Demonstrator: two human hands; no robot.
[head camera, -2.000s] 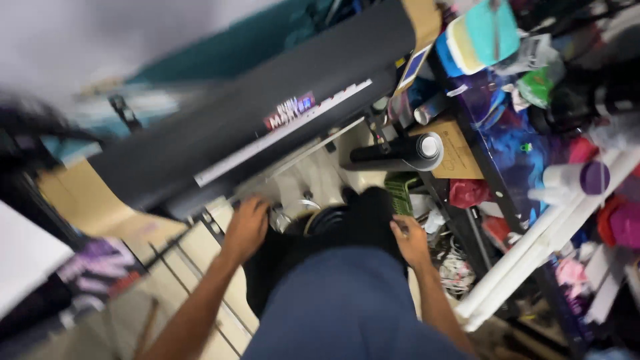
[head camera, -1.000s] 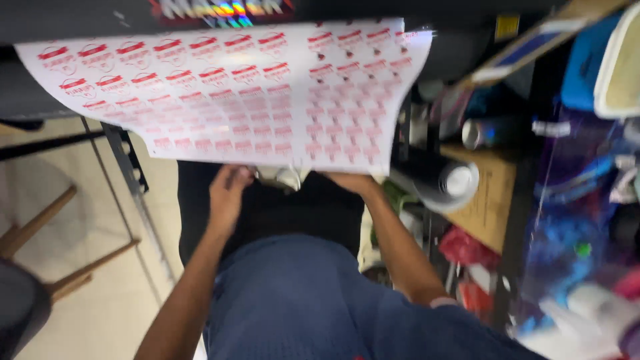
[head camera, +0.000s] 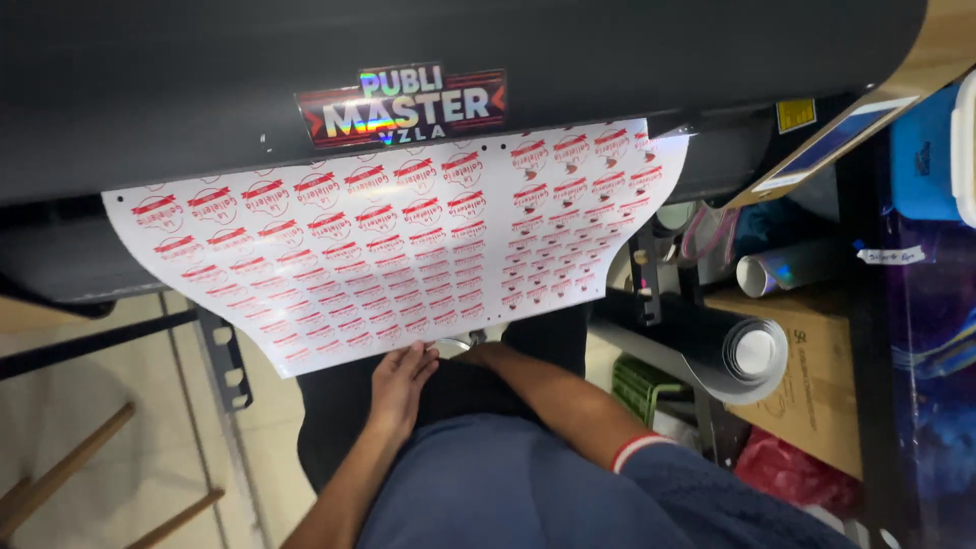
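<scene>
A glossy white sheet of red printed stickers (head camera: 366, 252) hangs out of a wide-format printer or cutting plotter (head camera: 610, 69) with a black cover and a holographic sticker. My left hand (head camera: 400, 377) is at the sheet's lower edge, fingers bent and close together, fingertips by the edge; whether it grips the sheet is unclear. Beside it, my right hand (head camera: 482, 352) reaches under the lower edge, its fingers mostly hidden by the sheet. A round, pale object (head camera: 451, 348) shows partly between my hands, below the sheet.
On the right are a roll of dark vinyl (head camera: 755, 351), a cardboard box (head camera: 823, 381), a green plastic basket (head camera: 640, 389), a red plastic bag (head camera: 797, 473) and a blue container (head camera: 926, 152). A slotted metal stand leg (head camera: 225, 358) and wooden legs (head camera: 69, 469) are at the left.
Two seconds ago no printed sheet showed and my hands were apart at my lap. Now the sheet hangs from the machine and my hands are close together at its lower edge. The view has shifted.
</scene>
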